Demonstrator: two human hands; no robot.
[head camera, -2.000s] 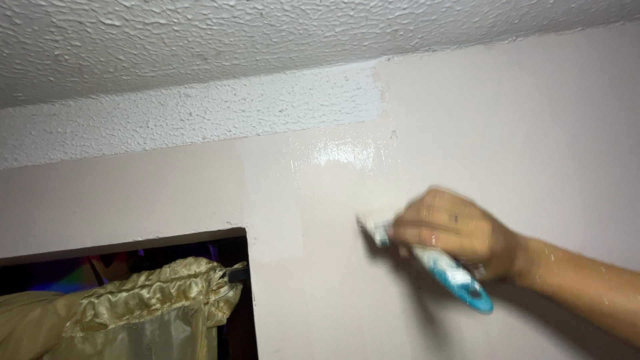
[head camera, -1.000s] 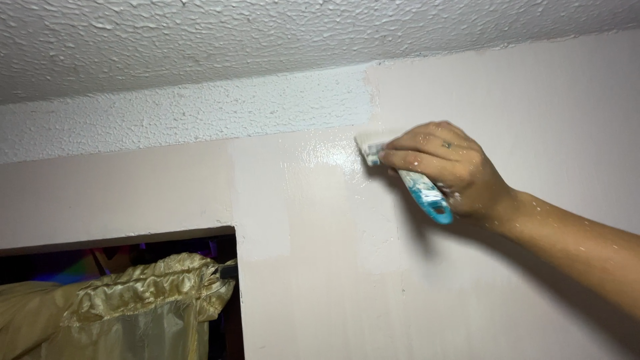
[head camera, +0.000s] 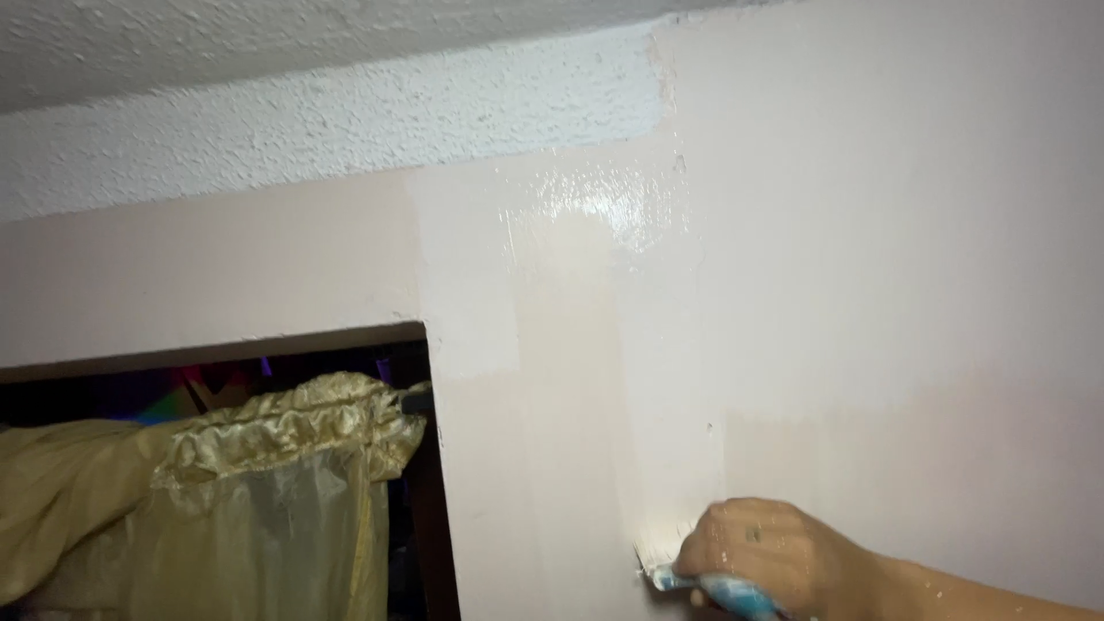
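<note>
Low at the right of the head view, my right hand (head camera: 763, 552) grips a paintbrush (head camera: 724, 591) with a blue, paint-smeared handle. The brush's pale bristles touch the wall (head camera: 569, 448), right of the opening. Pale paint specks dot the hand and forearm. Wet, shiny paint (head camera: 612, 207) catches the light high on the wall, under the textured strip. Paler painted patches meet pinker wall around it, with a beige vertical band between them. My left hand is not in view.
A dark opening with a recessed edge (head camera: 427, 345) lies at the lower left. Inside it, a gold curtain (head camera: 285, 440) hangs gathered on a dark rod (head camera: 417, 403). Above are a white textured strip (head camera: 345, 121) and the textured ceiling (head camera: 216, 43).
My right hand has moved with the brush up to just below the textured strip, then far down the wall. The paler paint now reaches lower beside the beige band.
</note>
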